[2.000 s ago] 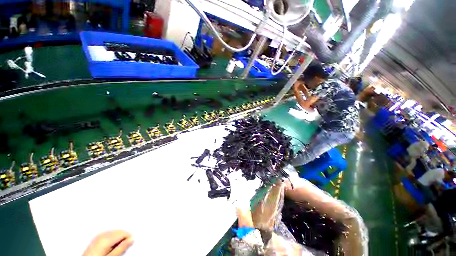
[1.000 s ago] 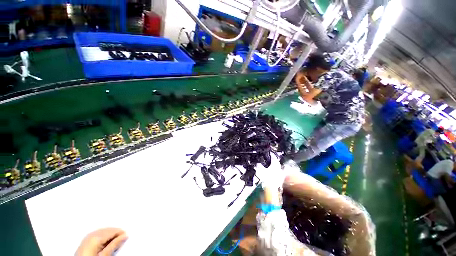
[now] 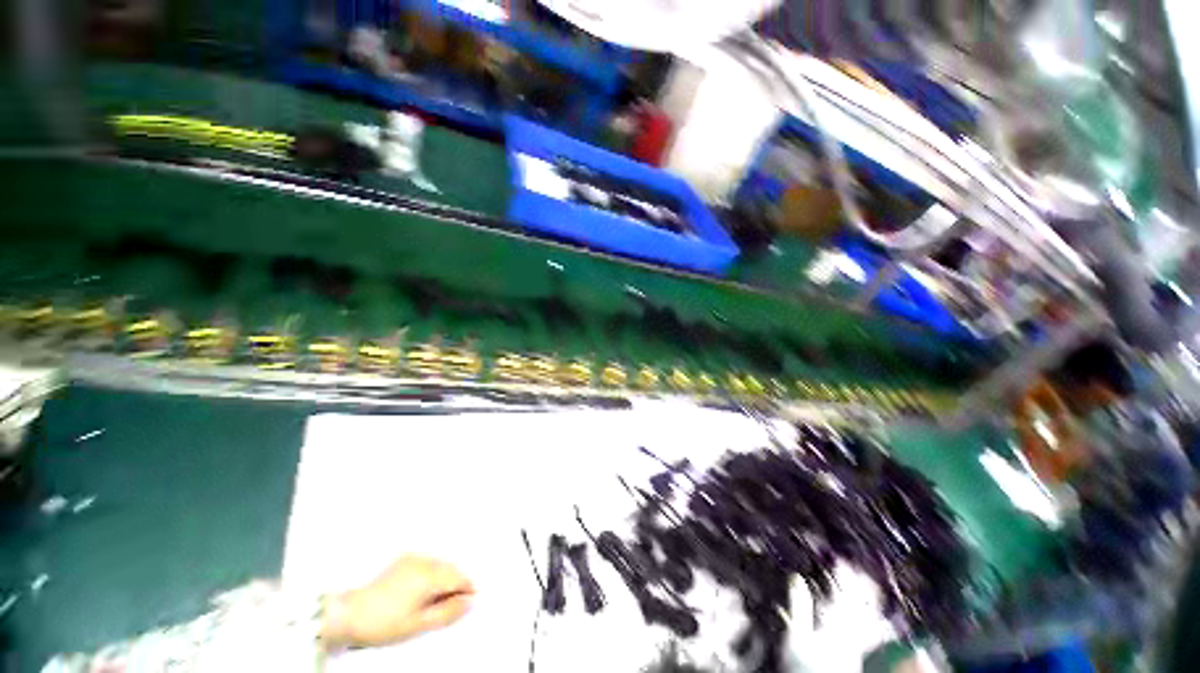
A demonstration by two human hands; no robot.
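The frame is motion-blurred. My left hand [image 3: 399, 601], bare with a pale speckled sleeve, rests over the white work sheet [image 3: 382, 487] with its fingers curled; whether it holds anything cannot be told. My right hand [image 3: 840, 621], in a whitish glove, is at the near side of the black cable pile [image 3: 823, 513], partly covered by cables; its grip is hidden. Several loose black power cords [image 3: 570, 576] lie on the sheet left of the pile. A row of yellow-and-black circuit board assemblies [image 3: 454, 362] runs along the near edge of the green conveyor belt [image 3: 434, 276].
A blue plastic tote [image 3: 619, 237] with dark parts stands beyond the belt. A white stand-like object [image 3: 405, 147] is left of it. A person [image 3: 1119, 460] sits at the far right. The green bench [image 3: 158, 513] extends left of the sheet. Pale hoses hang at upper right.
The view has swung left, so the tote, pile and sheet appear further right. More of my left sleeve shows. My right hand is at the pile, as one second ago.
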